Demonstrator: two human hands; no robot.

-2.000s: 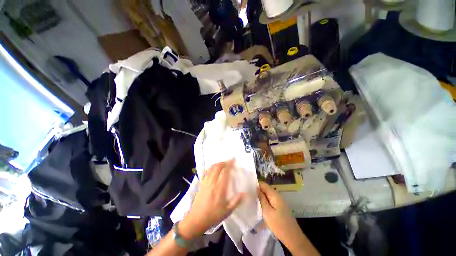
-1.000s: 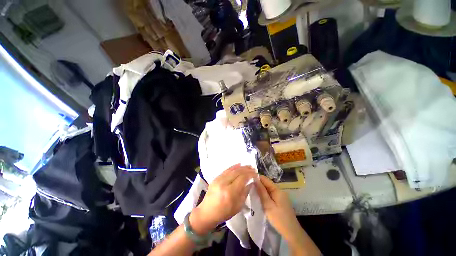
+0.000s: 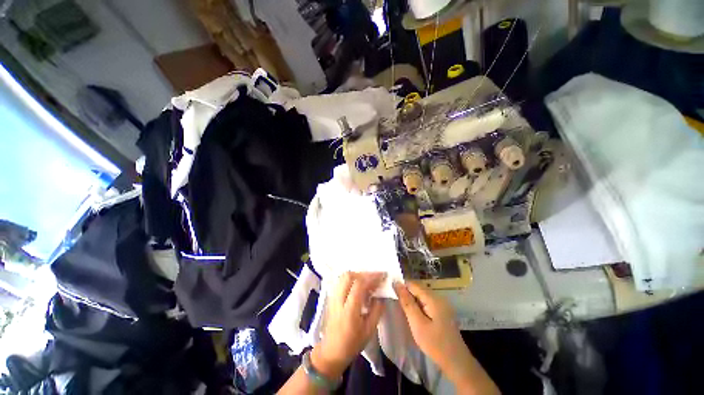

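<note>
A white fabric panel [image 3: 347, 231] lies at the left end of the cream overlock machine [image 3: 455, 143], its upper edge by the presser foot and needle area [image 3: 382, 212], and hangs down below my hands. My left hand [image 3: 351, 320] rests on the panel with its fingers bent over the cloth edge. My right hand [image 3: 424, 316] pinches the panel's right edge between thumb and fingers, close beside the left. Thread ends [image 3: 421, 251] hang at the machine's front. The stitching point itself is too bright and blurred to make out.
A black garment heap [image 3: 239, 193] with thin white trim lies at left. White cut panels [image 3: 633, 170] lie right of the machine on the pale table [image 3: 502, 301]. Grey lint [image 3: 557, 328] hangs at the table edge. Thread cones [image 3: 679, 17] stand above and dark cones [image 3: 506, 58] behind.
My left hand has moved from flat on the cloth to its edge near my right hand, then slightly lower. The panel's lower part is gathered differently. My right hand keeps its hold.
</note>
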